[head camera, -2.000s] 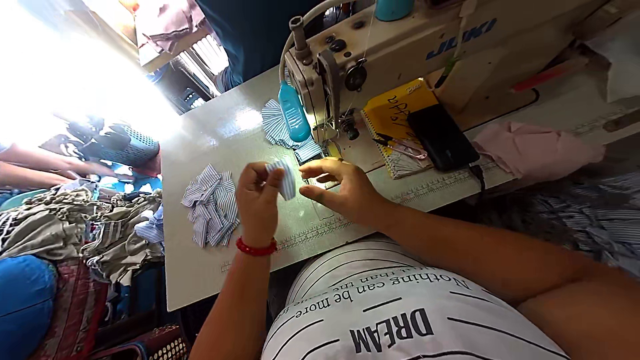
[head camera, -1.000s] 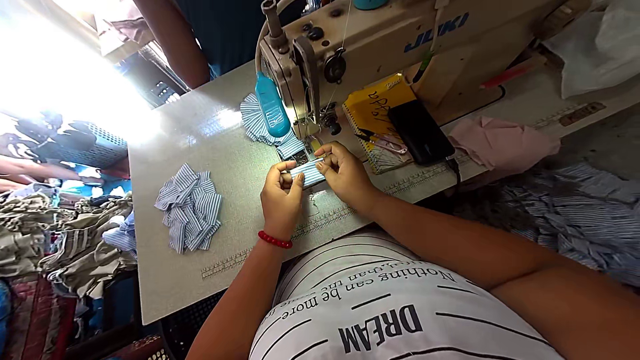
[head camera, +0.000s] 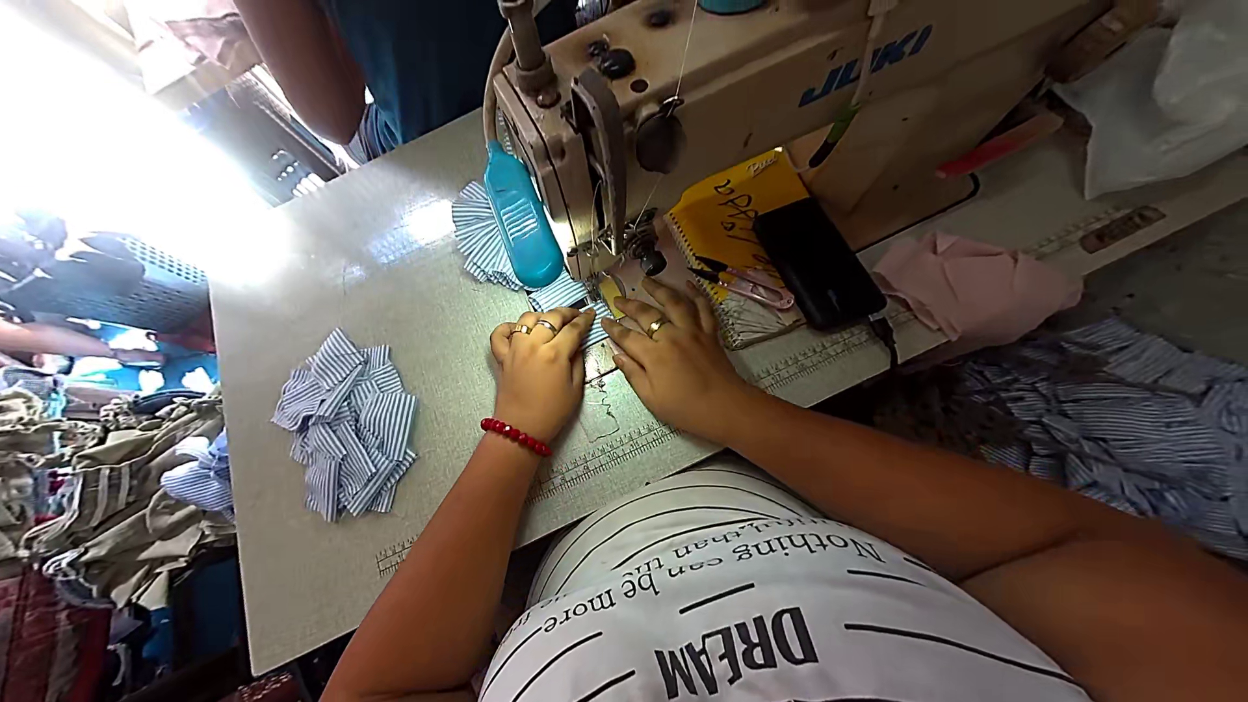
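A small striped fabric piece (head camera: 597, 324) lies at the needle area of the Juki sewing machine (head camera: 604, 146). On its left side my left hand (head camera: 541, 375) presses with bent fingers, a red bead bracelet at the wrist. My right hand (head camera: 673, 361) rests flatter, its fingertips at the piece's right edge near the presser foot. Both hands are close together, and the fingers partly hide the fabric. More striped fabric (head camera: 483, 234) fans out behind the machine head, partly under a turquoise lamp (head camera: 524, 219). A loose pile of striped pieces (head camera: 349, 424) lies to the left on the table.
Right of the needle are a yellow notebook (head camera: 726, 210), a black phone (head camera: 819, 263) with a cable, pink-handled snips (head camera: 760, 291) and pink cloth (head camera: 975, 283). A person (head camera: 409, 68) stands behind the table (head camera: 292, 604). Garments (head camera: 127, 497) are heaped at the left.
The striped piece, held up between both hands two seconds ago, is now down at the needle area. My hands have moved toward the machine, and my right hand has flattened beside the fabric.
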